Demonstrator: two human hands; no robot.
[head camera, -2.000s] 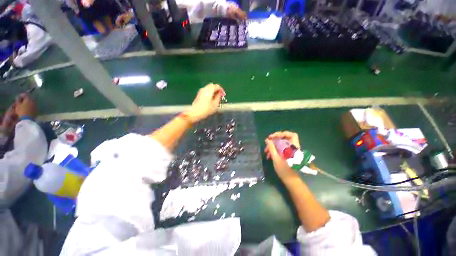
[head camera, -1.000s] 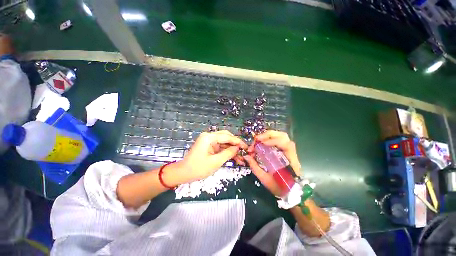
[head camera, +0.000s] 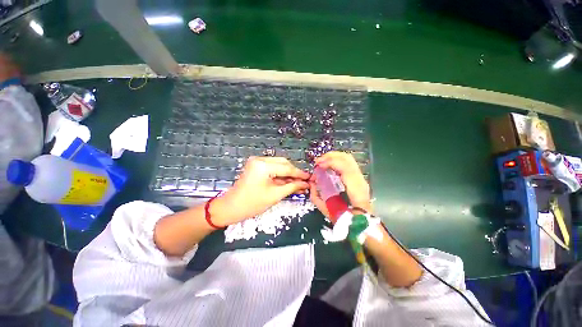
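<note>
My right hand (head camera: 346, 182) holds the glue syringe (head camera: 329, 185), a clear barrel with red fluid, with white tissue and a green fitting at its rear. My left hand (head camera: 263, 186) is pinched at the syringe's front end. Its fingertips hide whatever small component it holds, and the needle tip is hidden too. Both hands meet over the near edge of the clear-grey parts tray (head camera: 210, 128). Dark shiny small components (head camera: 295, 123) lie heaped on the tray's right half. White bits (head camera: 258, 223) are heaped at the tray's near edge, below my left hand.
At left are a white bottle (head camera: 64, 182) with blue cap on a blue holder, a clear item with a red-and-white label (head camera: 78, 104) and white tissue (head camera: 129, 135). At right are a blue glue dispenser (head camera: 518, 220) and a carton (head camera: 504, 133). A person's sleeve (head camera: 22, 128) shows at far left.
Two seconds ago the hands were apart, the left beyond the tray; they came together at the syringe. Since one second ago the syringe's rear has swung left and stands steeper.
</note>
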